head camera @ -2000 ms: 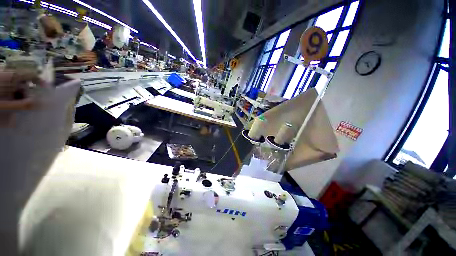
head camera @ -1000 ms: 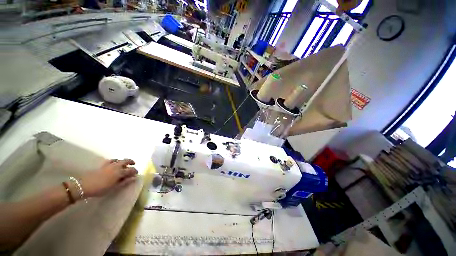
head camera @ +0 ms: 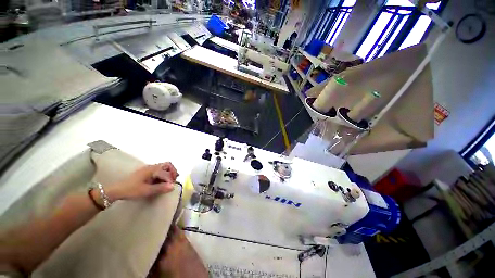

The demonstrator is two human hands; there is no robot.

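Note:
A beige fabric panel lies on the white table left of the sewing machine, with a small tab at its far corner. My left hand, with bracelets at the wrist, comes in from the left over the panel and pinches its edge near the machine's needle end. My right hand is at the bottom, partly under the panel's right edge and cut off by the frame; its fingers are hidden by the cloth. The presser foot area is small and unclear.
A stack of cut panels lies beyond the table at the left. Thread cones stand behind the machine, with plastic hanging below. A white rounded device sits on a grey surface. A ruler scale runs along the table's front edge.
My left hand has gone from lying flat on the panel to pinching its edge, which is now raised. My right hand has come into view at the bottom. The view has shifted.

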